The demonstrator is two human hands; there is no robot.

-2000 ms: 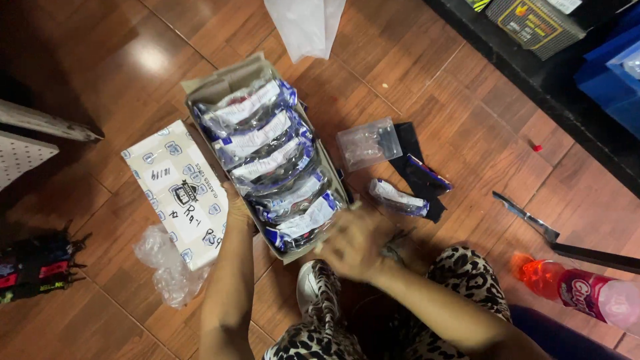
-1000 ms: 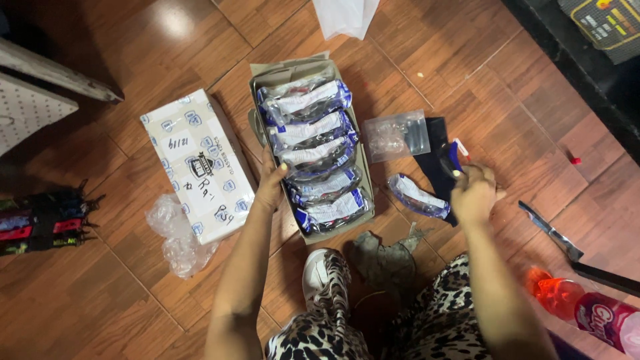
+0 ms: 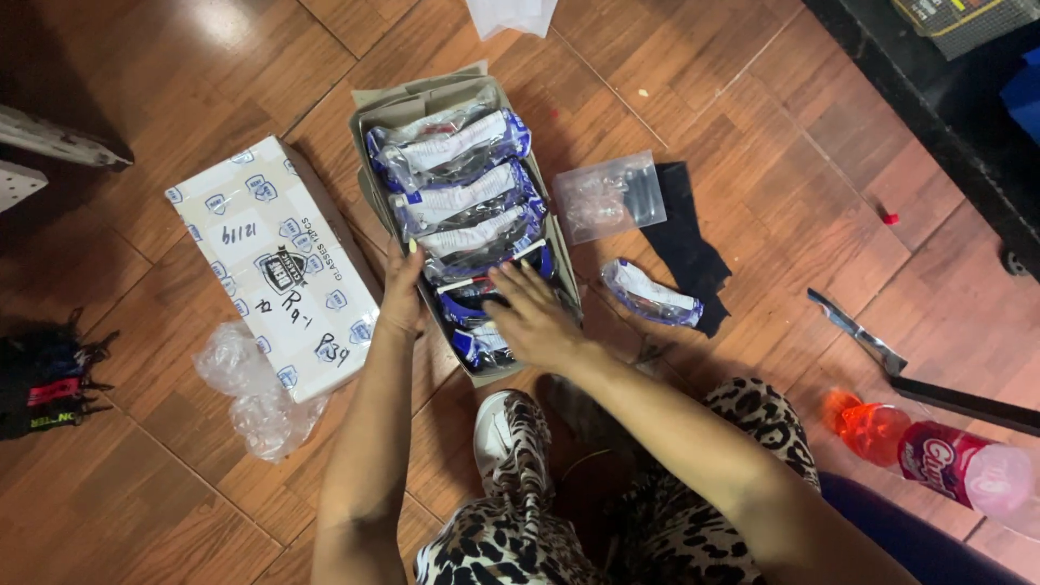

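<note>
An open cardboard box (image 3: pixel 370 191) on the tiled floor holds several pairs of glasses (image 3: pixel 459 199) in clear and blue plastic sleeves. My left hand (image 3: pixel 404 284) rests against the box's left side, thumb up at the rim. My right hand (image 3: pixel 532 317) lies spread over the lower part of the box, on a pair of glasses with white-and-red temples (image 3: pixel 457 284); its fingertips touch them, and whether it grips them I cannot tell. Right of the box, another sleeved pair (image 3: pixel 652 294) lies partly on a black cloth (image 3: pixel 681 231), beside a clear plastic bag (image 3: pixel 605 195).
A closed white printed carton (image 3: pixel 272 260) lies left of the box, with crumpled clear plastic (image 3: pixel 264 390) by it. A soft-drink bottle (image 3: pixel 926 455) and a dark strip (image 3: pixel 967 402) are at the lower right. A black shelf edge (image 3: pixel 918 97) crosses the upper right.
My right hand has moved left from the black cloth to the box. The dark blue item with red and white it touched there a second ago is gone from the cloth; white-and-red temples now show in the box.
</note>
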